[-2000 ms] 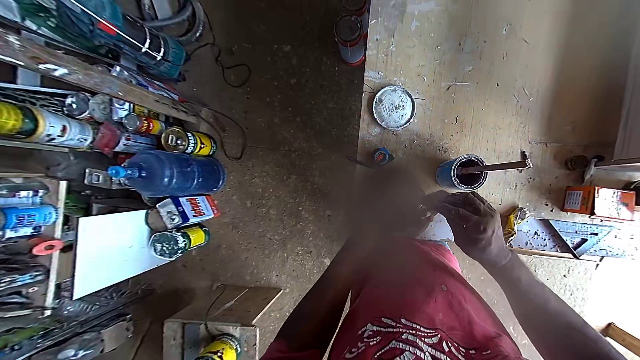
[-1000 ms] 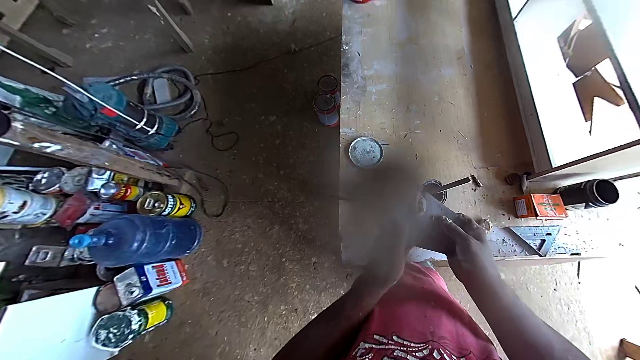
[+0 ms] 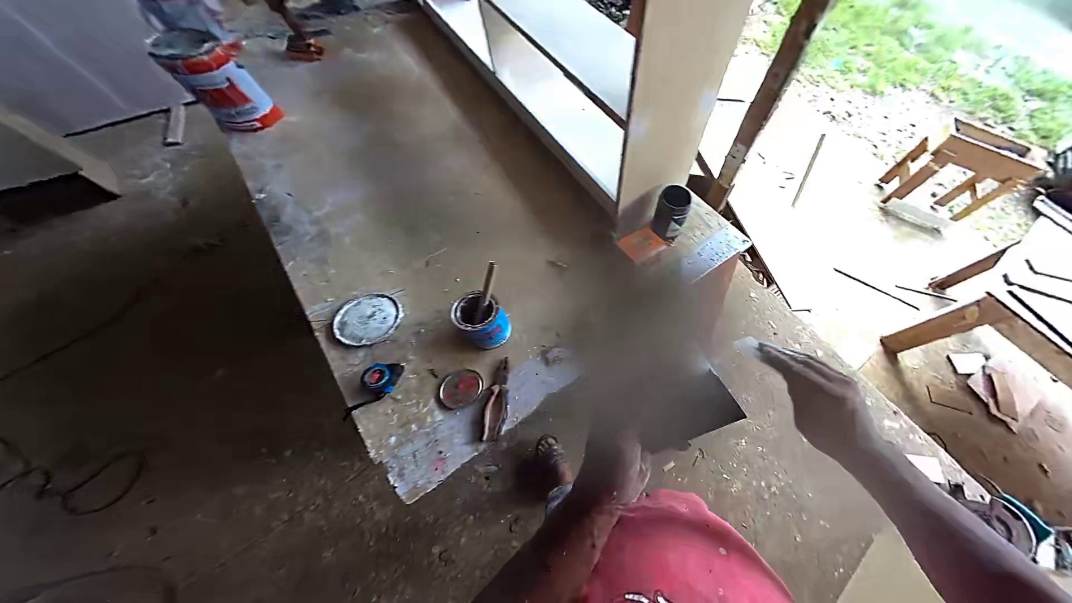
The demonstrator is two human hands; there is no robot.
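My left hand is partly lost in a grey blur and holds a dark flat sheet, whose corner points right. My right hand is raised to the right of the sheet, apart from it, fingers extended close together; something small and pale shows at the fingertips. On the worktable, a blue paint can has a stick standing in it. Left of it lies a large round lid. Nearer are a tape measure, a small reddish lid and pliers.
The wooden worktable bears a red-and-white can at its far left. A white cabinet frame, an orange box and a black can are at the right. A wooden stool stands outside. A cable lies on the floor.
The view has swung far toward the right. My right hand, close to the left hand in the earlier frames, is now apart from it.
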